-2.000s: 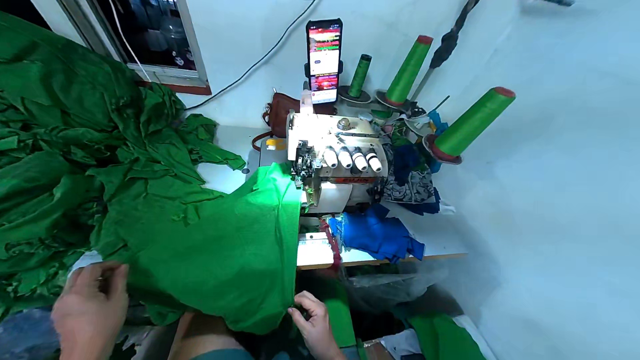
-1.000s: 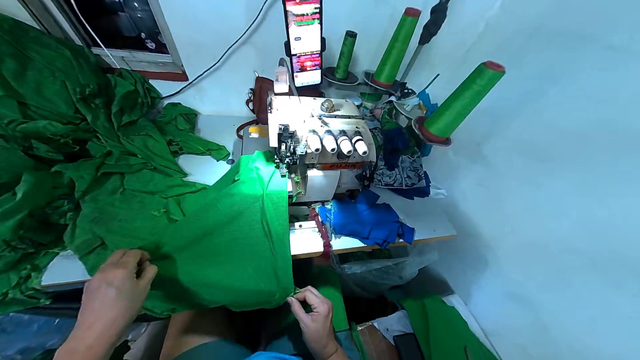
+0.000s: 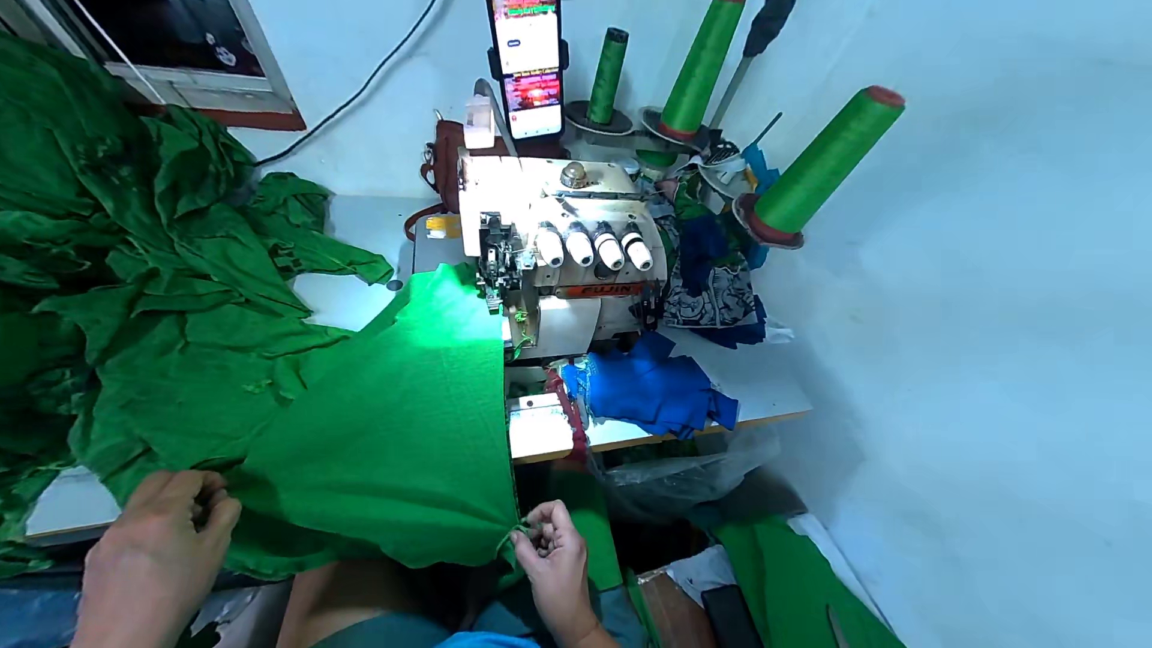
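Green fabric (image 3: 405, 432) stretches from the presser foot area of a white overlock sewing machine (image 3: 576, 189) down to the table's front edge. At its lower right corner, my right hand (image 3: 553, 558) pinches the edge between thumb and fingers. My left hand (image 3: 166, 549) grips the cloth at its lower left, with the fingers curled over it. The machine's lamp lights the top of the cloth beside the needle area.
A large heap of green cloth (image 3: 180, 270) covers the left side. Blue fabric pieces (image 3: 652, 387) lie right of the machine. Green thread cones (image 3: 828, 162) and a phone in a holder (image 3: 531, 72) stand behind. Below are a plastic bag (image 3: 684, 477) and more green cloth (image 3: 792, 576).
From two seconds ago, my left hand has moved inward from the cloth's far left. My right hand stays at the lower right corner. The view has shifted slightly.
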